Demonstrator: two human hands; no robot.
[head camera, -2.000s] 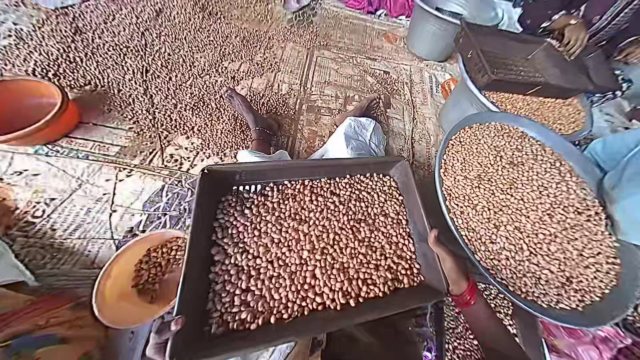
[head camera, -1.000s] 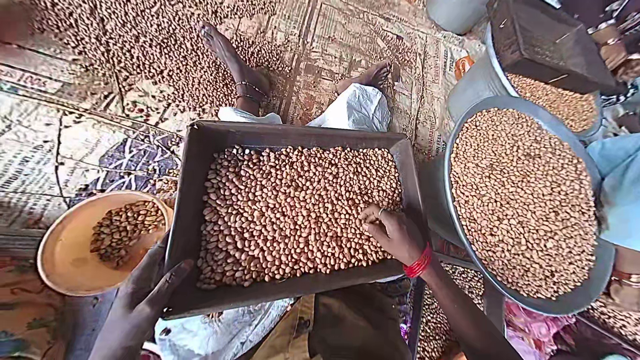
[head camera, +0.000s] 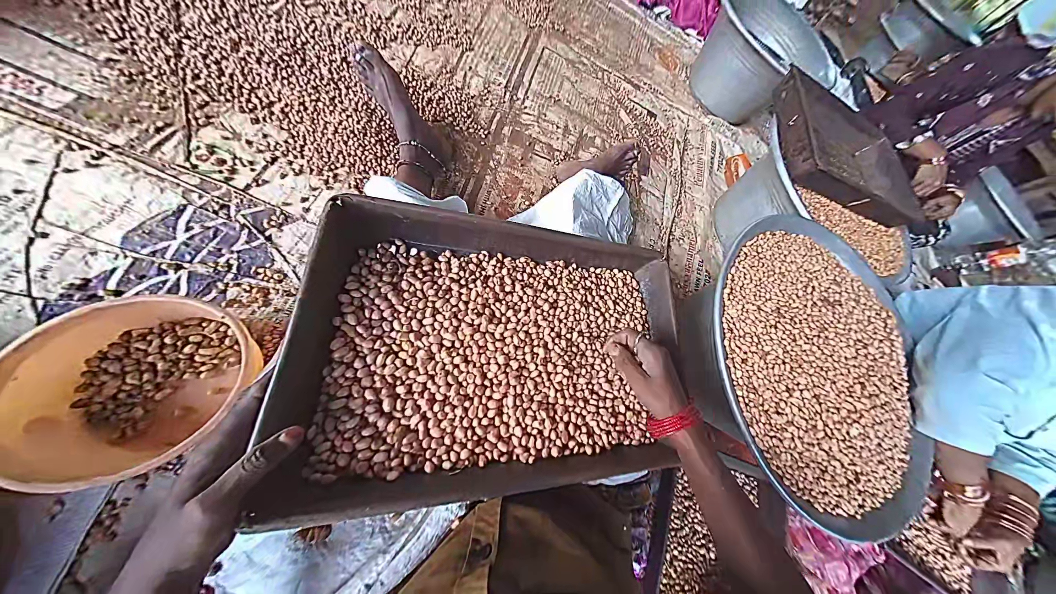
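A dark rectangular tray full of shelled peanuts is above my lap, its far edge near my shins. My left hand grips the tray's left near corner, thumb over the rim. Over the peanuts at the tray's right side is my right hand, fingers and thumb pinched together; whether a nut is between them cannot be told. A red bangle is around that wrist. Left of the tray, an orange plastic bowl holds darker nuts.
A large metal basin heaped with peanuts stands close at right, beside a co-worker's bangled hands. Behind it, another person's hands hold a dark tray over a bucket. Loose peanuts cover the printed sheet beyond my feet.
My right hand has left the tray's right edge, where it was two seconds ago, and is over the peanuts. My left hand stays on the tray.
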